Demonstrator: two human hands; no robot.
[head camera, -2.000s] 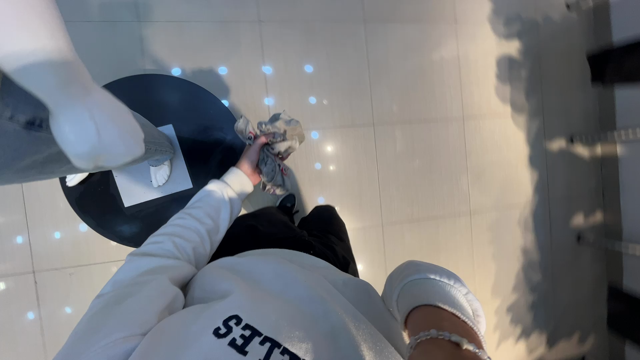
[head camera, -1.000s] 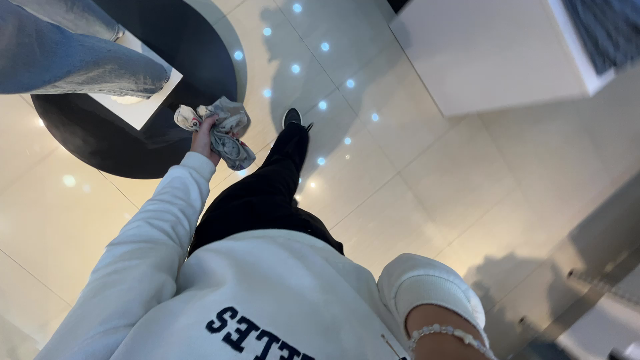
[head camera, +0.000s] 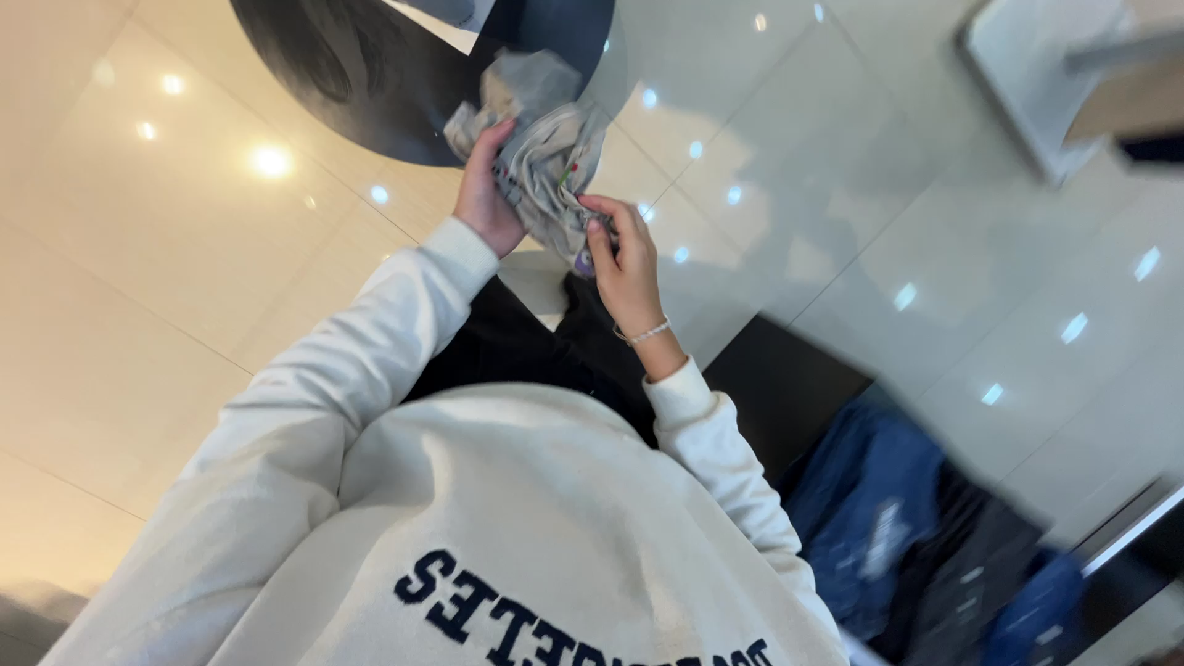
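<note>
A crumpled grey cloth (head camera: 555, 157) with small coloured prints is bunched up in front of my body, over the tiled floor. My left hand (head camera: 490, 190) grips its left side, thumb on top, the fingers mostly hidden under the folds. At the cloth's lower right edge, my right hand (head camera: 624, 254) pinches the fabric between thumb and fingers; a beaded bracelet (head camera: 643, 333) circles that wrist.
Beyond the cloth lies a round black platform (head camera: 407, 102) with a white sheet (head camera: 453, 23) on it. Folded blue and dark jeans (head camera: 869, 509) lie by a black surface (head camera: 777, 388) at my right. A white stand base (head camera: 1027, 83) is at the upper right.
My right hand has come up to the cloth and now pinches it; before, only my left hand held it. The view has shifted, bringing the jeans into sight at the right.
</note>
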